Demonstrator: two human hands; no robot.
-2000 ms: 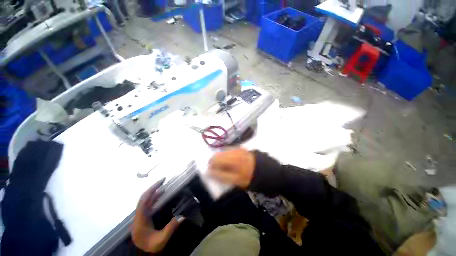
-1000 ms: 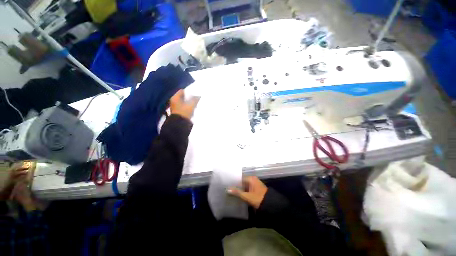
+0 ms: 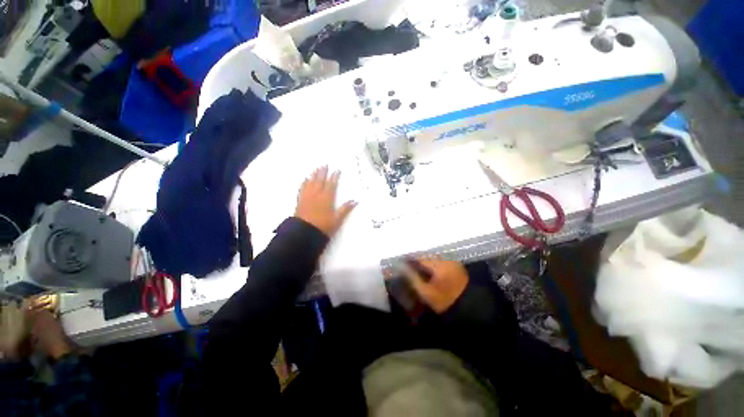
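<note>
A white cloth piece hangs over the table's front edge; its upper part merges with the bright white table. My left hand lies flat, fingers spread, at the cloth's upper part, left of the needle and presser foot. My right hand is at the front edge, just right of the hanging cloth. It is blurred, with something dark at its fingertips; whether it grips this is unclear. A stack of navy panels lies on the left, with a narrow dark strip beside it.
The sewing machine stands at the right. Red-handled scissors lie right of the needle. Another red pair lies by a grey machine part at left. A white bundle is at lower right. Another person's hands show at far left.
My left hand has left the navy stack and lies flat further right. My right hand has come off the hanging white cloth and moved slightly right and up. The narrow strip now shows.
</note>
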